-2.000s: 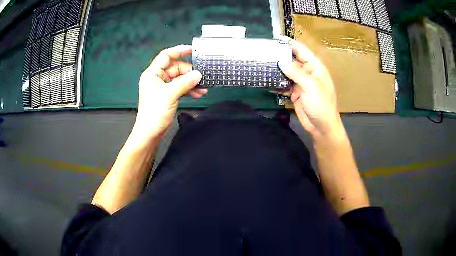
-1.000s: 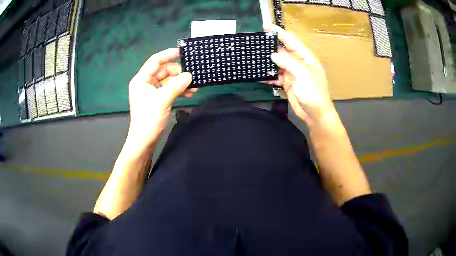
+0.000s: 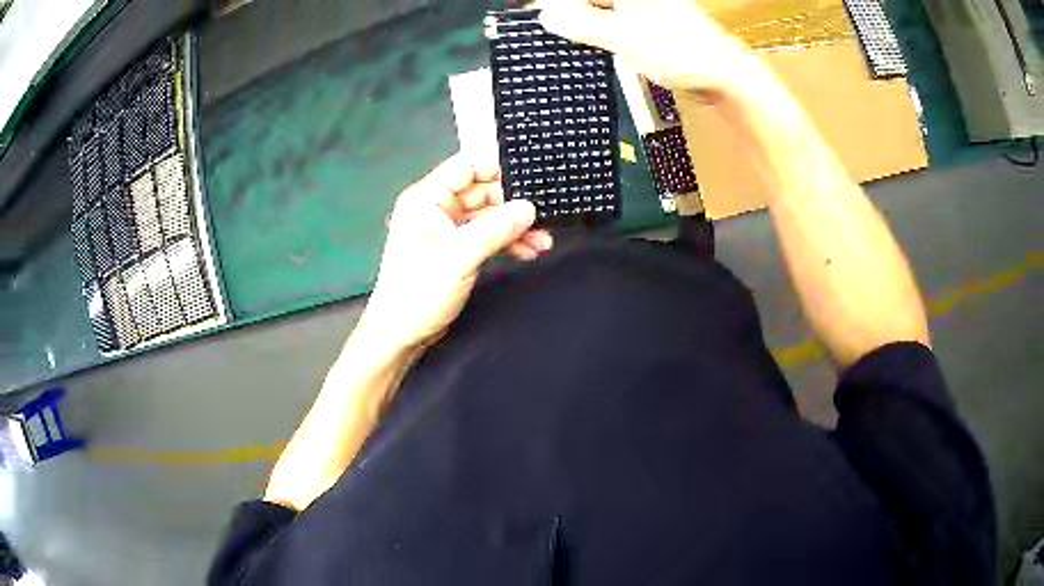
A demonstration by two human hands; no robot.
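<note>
A black circuit board (image 3: 556, 126) with a grid of silvery dots is held upright on its short side above the green mat, dotted face towards me. My left hand (image 3: 458, 235) grips its lower left corner with the thumb on the dotted face. My right hand (image 3: 641, 37) is at its top end, with the fingers over the top edge. The face turned away from me is hidden.
The left-hand board stack (image 3: 149, 218) lies on a pale-edged tray. A white card (image 3: 472, 115) lies behind the held board. To the right are a brown cardboard sheet (image 3: 801, 137), dark dotted boards (image 3: 670, 158), a right-hand board stack (image 3: 876, 37) and a grey metal box (image 3: 985, 69).
The board has turned from lying lengthwise across the view to standing on its short side. My right hand has moved up to its top end. The view has tilted and shifted.
</note>
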